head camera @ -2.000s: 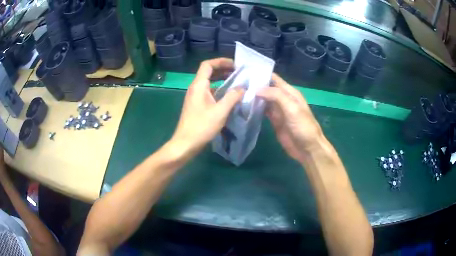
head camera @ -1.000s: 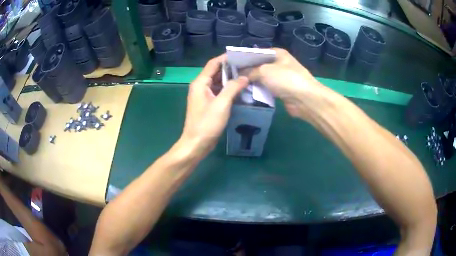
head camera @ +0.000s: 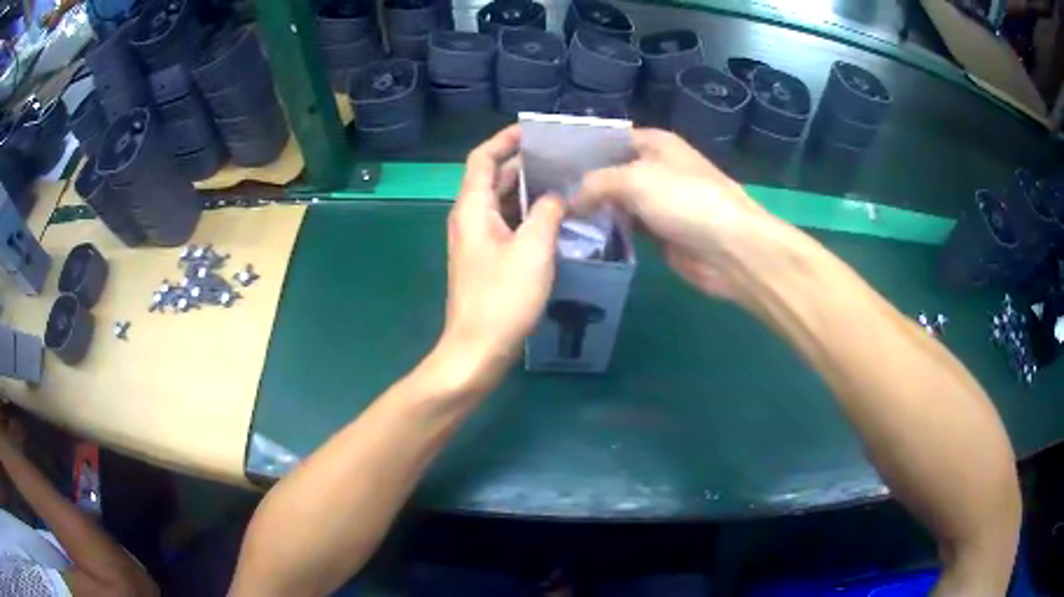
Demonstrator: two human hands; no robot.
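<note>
A grey-white retail carton (head camera: 572, 321) stands upright on the dark-green bench, a black product picture on its front. Its top flap (head camera: 574, 152) stands raised at the back. My left hand (head camera: 502, 251) holds the carton's left side near the mouth, thumb at the opening. My right hand (head camera: 671, 204) reaches over the right side with its fingertips at the mouth. A white insert (head camera: 583, 239) shows inside the mouth. My fingers hide part of the opening.
Stacked dark housings (head camera: 533, 70) stand behind the green edge strip (head camera: 817, 206). More housings (head camera: 146, 175) and small fittings (head camera: 198, 283) are on the pale board (head camera: 163, 373) at left. A green post (head camera: 301, 93) rises behind. More fittings (head camera: 1015, 338) lie at right. A person's arm (head camera: 58, 513) shows lower left.
The carton has turned upright with its picture facing me. Its flap has come up and stands more upright. My right hand has moved over to the mouth, its forearm now slanting in from the right.
</note>
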